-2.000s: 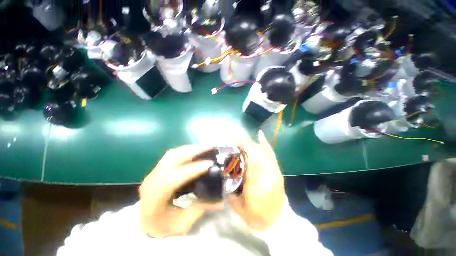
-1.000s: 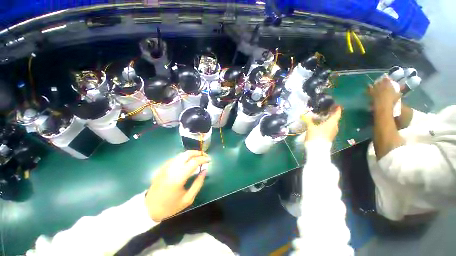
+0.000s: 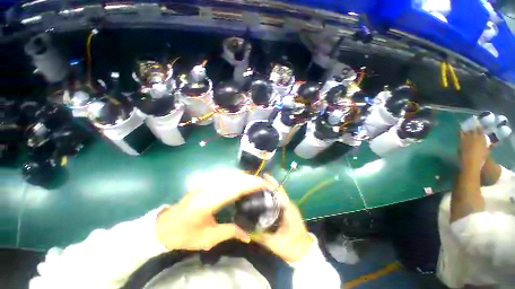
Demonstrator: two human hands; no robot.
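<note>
A glossy black ball head [image 3: 257, 211] is held between my two bare hands at the bench's near edge. My left hand [image 3: 206, 211] curves around its left side, with thumb below and fingers above. My right hand [image 3: 291, 228] grips its right side. Silvery parts show on the ball's right side. A thin lead with a small white plug [image 3: 293, 165] stands up by my right fingers. A white housing with a black ball [image 3: 263, 135] and orange leads stands just beyond my hands. What lies under my fingers is hidden.
Several white housings with black balls [image 3: 230, 121] line the green bench [image 3: 107, 197]. Loose black ball heads [image 3: 42, 169] cluster at far left. Another person's hand [image 3: 473, 149] holds white units at right. A yellow-handled tool [image 3: 450, 75] lies behind.
My right hand has come back from the units at right, and both hands now meet on a black ball head. The view has turned, shifting the bench items rightward.
</note>
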